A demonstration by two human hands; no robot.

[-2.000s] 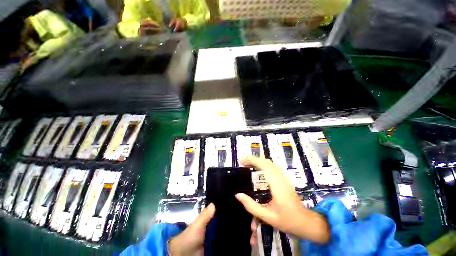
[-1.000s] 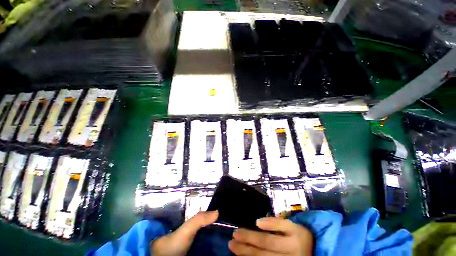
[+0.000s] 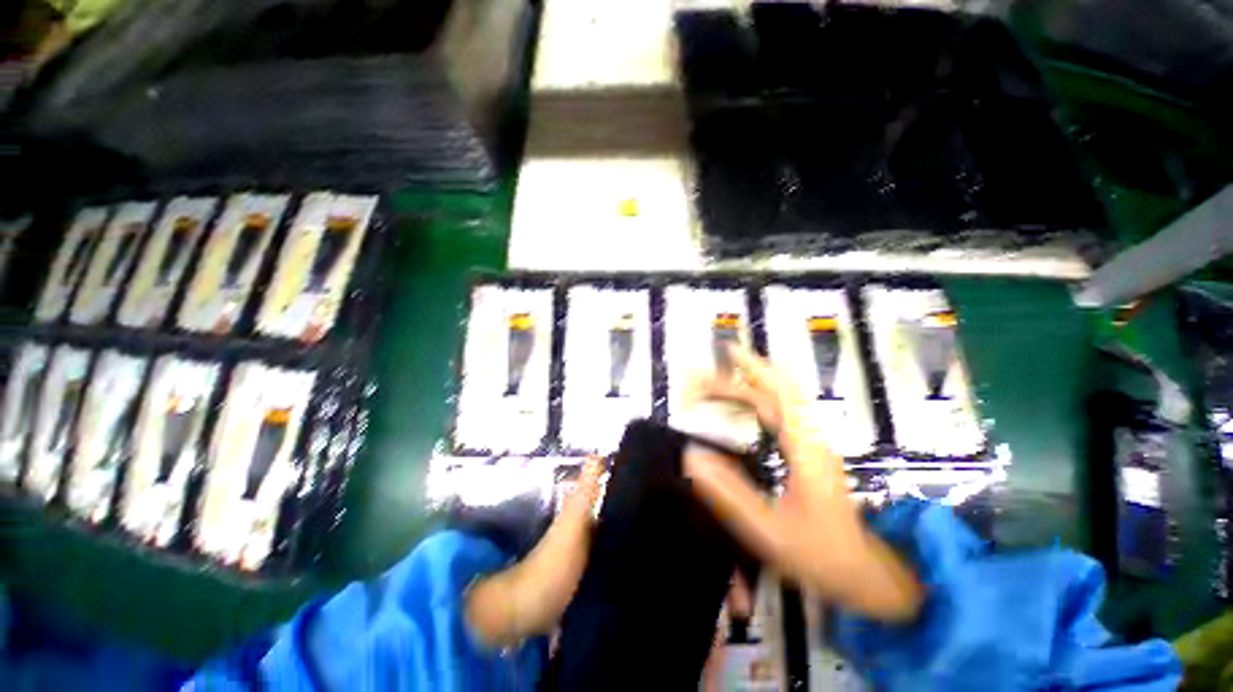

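Note:
A black phone screen [image 3: 646,568] is held over the near part of the front tray, its face up and blurred. My left hand [image 3: 544,575] holds its left edge. My right hand [image 3: 811,521] is blurred by motion at the screen's upper right, fingers spread; whether it touches the screen is unclear. The front tray [image 3: 653,365] shows a far row of white-backed, face-down screens with dark flex cables. Its near row is partly hidden by the hands and the held screen.
Another tray of face-down screens [image 3: 385,216] lies at the left, below a tall dark stack [image 3: 298,129]. A white board [image 3: 602,203] with black trays [image 3: 892,135] lies beyond. At the right are a small tester [image 3: 1144,500] and a grey metal bar [image 3: 1170,250].
The held screen has turned from slanted to more upright in view. My right hand has come off its lower edge and moved up with fingers spread. The camera view has shifted, moving the trays rightward and up.

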